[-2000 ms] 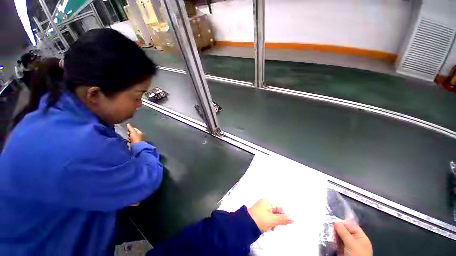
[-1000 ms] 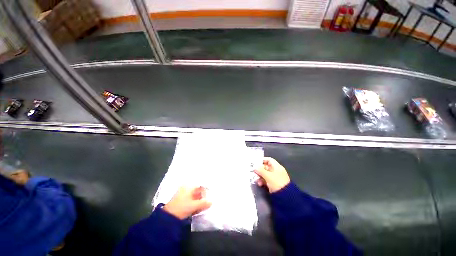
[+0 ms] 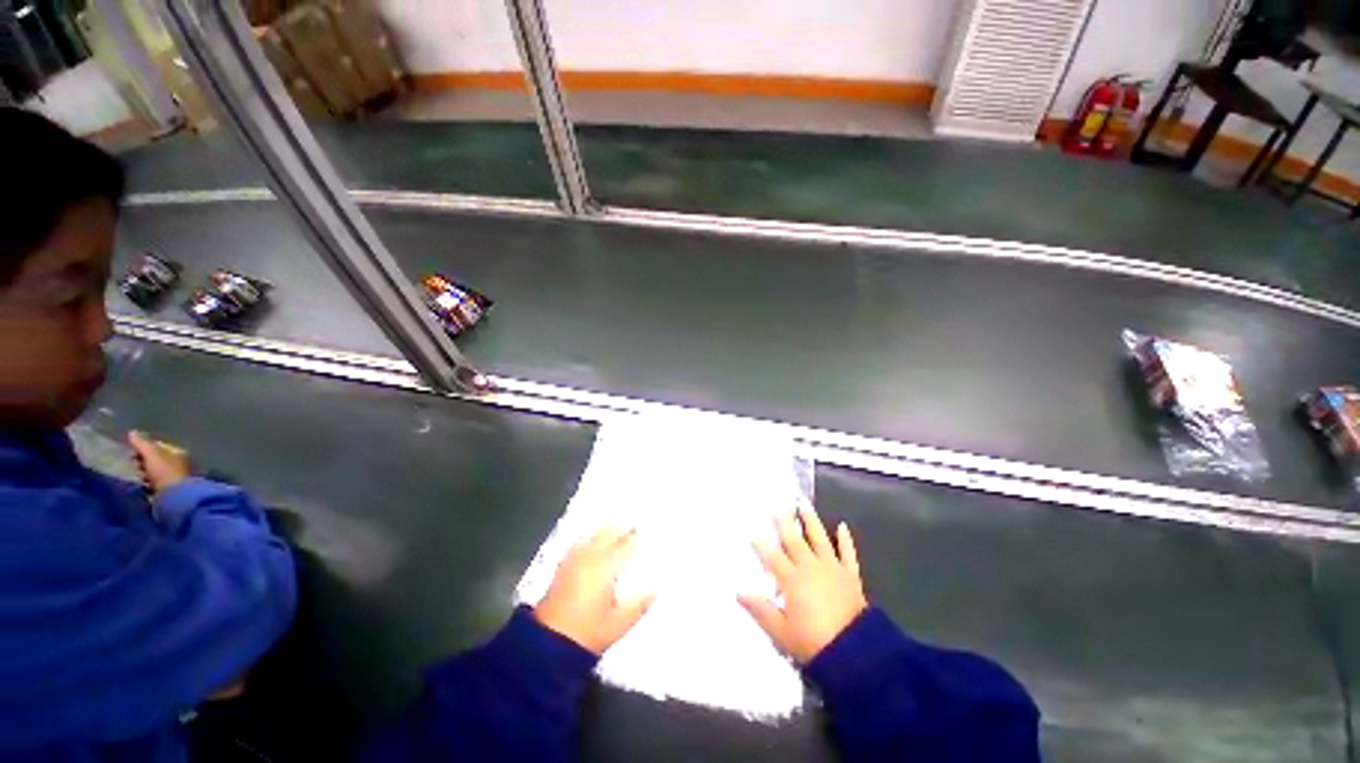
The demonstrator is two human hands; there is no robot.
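Note:
A stack of poly bags (image 3: 694, 514), glaring white with clear shiny edges, lies flat on the dark green bench in front of me, its far end at the guide rail. My left hand (image 3: 594, 590) rests on its left side, fingers a little apart. My right hand (image 3: 808, 586) lies on its right side, palm down with fingers spread. Neither hand grips anything that I can see.
A slanted aluminium post (image 3: 321, 201) rises from the guide rail (image 3: 984, 477). On the conveyor belt (image 3: 776, 321), several dark product boxes (image 3: 455, 303) lie at left and bagged boxes (image 3: 1193, 391) at right. A person in blue (image 3: 134, 596) sits close at my left.
The view has swung right, then slightly back left. My hands no longer hold the clear bag; they now lie on the stack, and my right hand's fingers have spread.

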